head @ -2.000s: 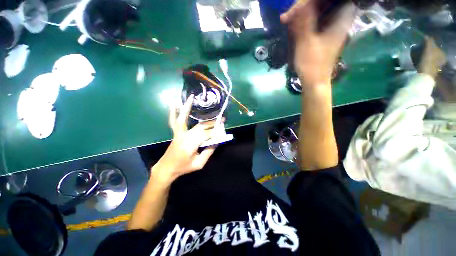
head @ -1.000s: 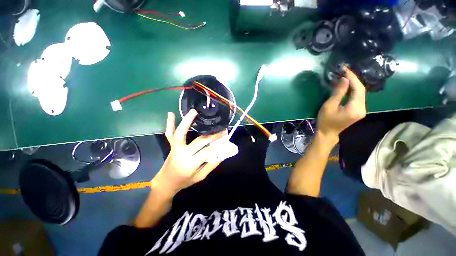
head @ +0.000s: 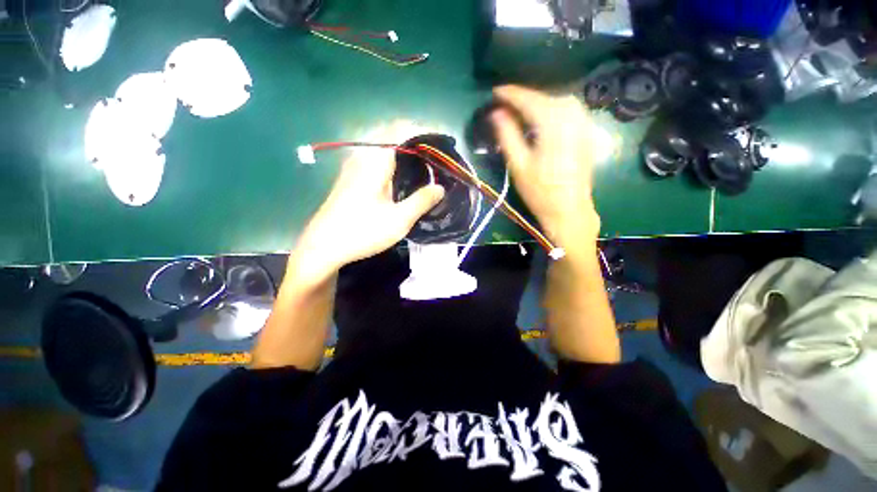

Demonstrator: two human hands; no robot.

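Note:
A camera housing (head: 440, 216) with a dark open inside faces up at the bench's near edge. Its white bracket (head: 438, 274) points toward me. A wire harness (head: 500, 204) with red, black and yellow wires lies across it, one white plug to the left and one to the right. A white tail cable (head: 492, 213) runs beside it. My left hand (head: 361, 211) holds the housing from the left, thumb over its opening. My right hand (head: 553, 159) holds a round black part (head: 488, 127) just above and right of the housing, slightly blurred.
White cover plates (head: 207, 79) lie overlapped at left. A black ring pile (head: 707, 144) lies at right, before a blue bin (head: 745, 13). A silver-white box (head: 524, 13) stands at the far side. A person's pale sleeve (head: 798, 346) is at right; a stool (head: 96, 356) is lower left.
My right hand has moved left from the black pile to beside the housing, carrying a round black part. My left hand has shifted from the bracket to the housing's left side.

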